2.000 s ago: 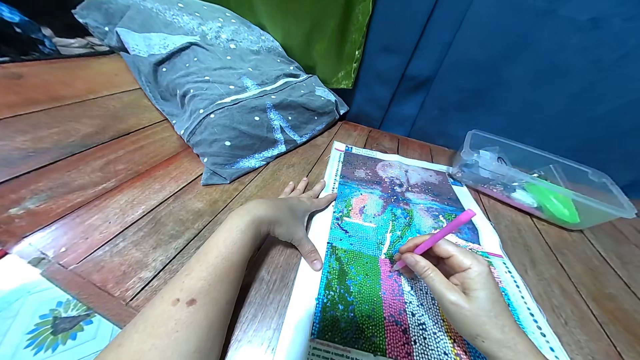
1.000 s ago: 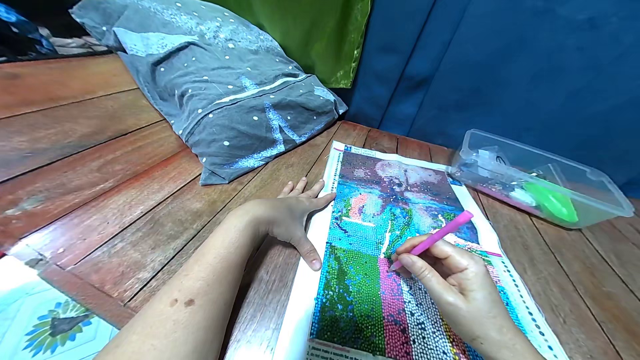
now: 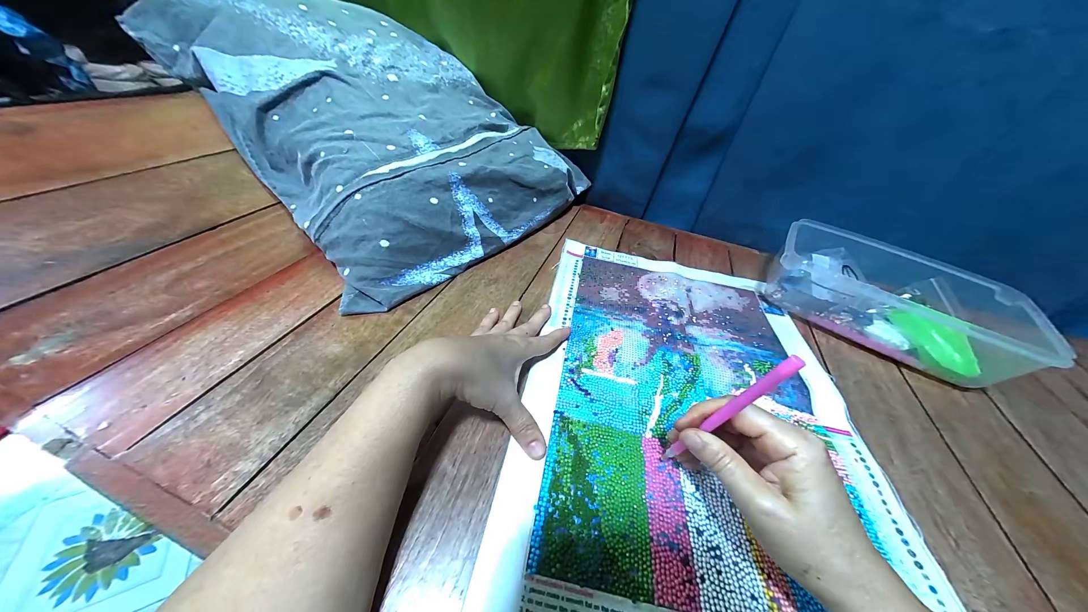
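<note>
A diamond painting canvas [image 3: 603, 476] lies on the wooden floor, with beads in green, pink, white and blue over much of its picture. In my right hand [image 3: 769, 476] is a pink applicator pen [image 3: 739, 404], slanted, its tip down at the top of the pink bead stripe. The fingers of that hand rest close to the canvas. My left hand [image 3: 501, 365] is spread with fingers apart, thumb and forefinger on the canvas's white left margin and the other fingers over the floorboards. It holds nothing.
A clear plastic box [image 3: 926, 297] with a bright green item and small bags stands beyond the canvas at right. A grey patterned pillow [image 3: 408, 161] lies at upper left. Blue cloth [image 3: 875, 119] and green cloth [image 3: 544, 68] hang behind. A floral floor surface [image 3: 93, 544] shows at lower left.
</note>
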